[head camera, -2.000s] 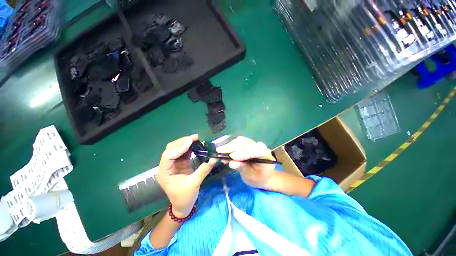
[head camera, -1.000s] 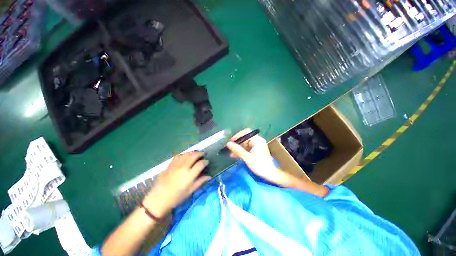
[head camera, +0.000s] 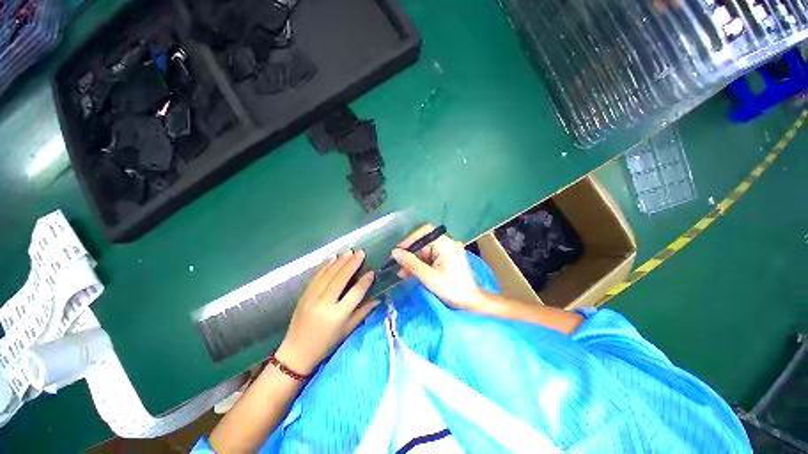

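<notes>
A long adhesive sheet (head camera: 257,324) with a white edge and regular divisions lies along the bench edge before me. My left hand (head camera: 330,306) lies flat on it, fingers towards its white edge; whether a part is under the fingers cannot be told. My right hand (head camera: 436,270) holds slim black tweezers (head camera: 425,241), their tip down on the sheet's right part beside my left fingertips. Any small piece at the tip is too small to tell. Several black plastic parts (head camera: 365,164) lie in a short row on the bench beyond the sheet.
A divided black tray (head camera: 376,89) with heaped black parts stands at upper left. A label roll (head camera: 71,359) with a curling strip lies left. Clear blister trays (head camera: 611,89) stand upper right. An open cardboard box (head camera: 611,244) with black parts and a clear tray (head camera: 660,173) are right.
My left hand went from holding a black part up near the tweezers to lying on the sheet. The tweezers now point down at the sheet. The view has shifted slightly.
</notes>
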